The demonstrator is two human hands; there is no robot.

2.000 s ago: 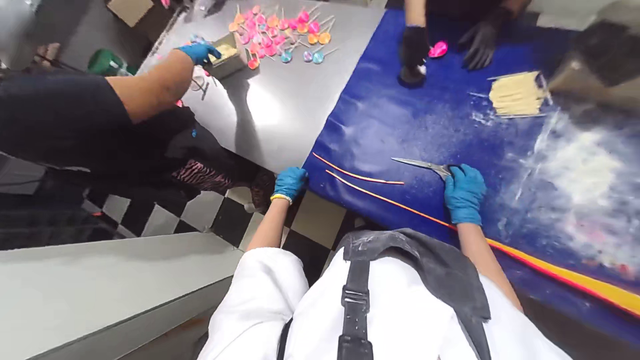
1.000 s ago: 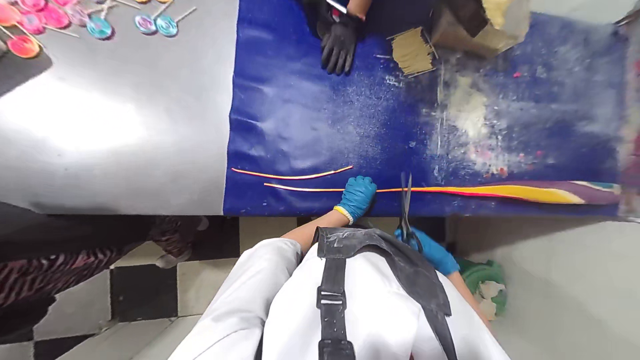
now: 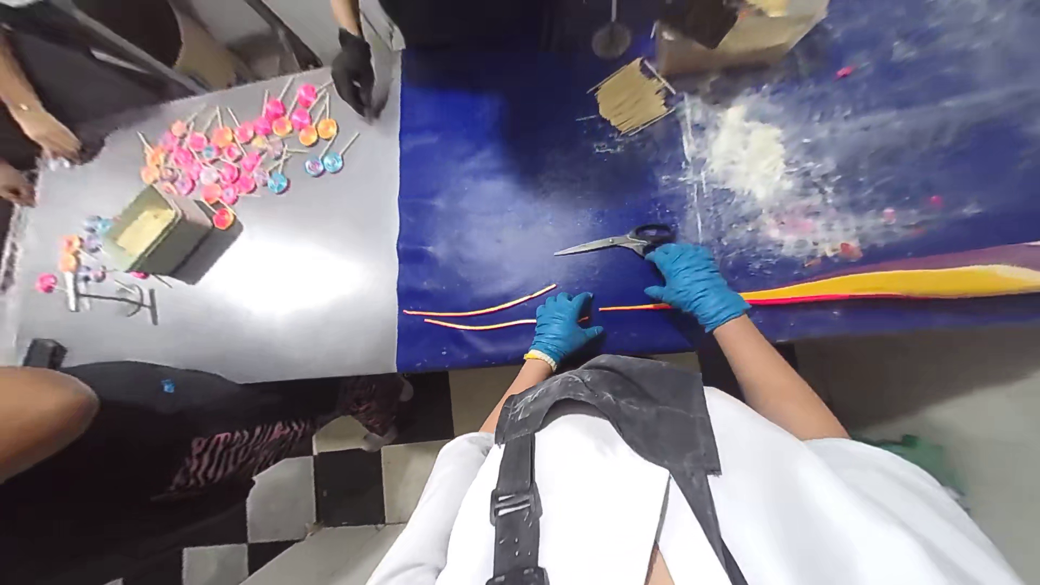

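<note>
My left hand (image 3: 562, 327), in a blue glove, lies over the right part of a short thin candy strip (image 3: 479, 327). Its fingers and thumb are spread around the strip's end; whether they grip it is hidden. Another short strip (image 3: 479, 311) lies just behind. My right hand (image 3: 697, 283), also gloved, covers part of a long yellow, red and purple candy rope (image 3: 886, 286), whose thin tip points at my left hand across a small gap. Metal scissors (image 3: 616, 242) with black handles lie flat on the blue mat, handles touching or very close to my right fingertips, thumb apart.
Many swirled lollipops (image 3: 219, 154) and an open box (image 3: 154, 231) stand on the metal table (image 3: 325, 244) at left. A pile of sticks (image 3: 632, 99), a carton (image 3: 739, 41) and white powder (image 3: 747, 150) lie farther back. Co-workers' hands show at the back and left, one black-gloved (image 3: 354, 73).
The scissors, upright across the rope at my right hand a second ago, now lie flat behind it. The rope's thin end is now separate from the strip at my left hand. The view has shifted.
</note>
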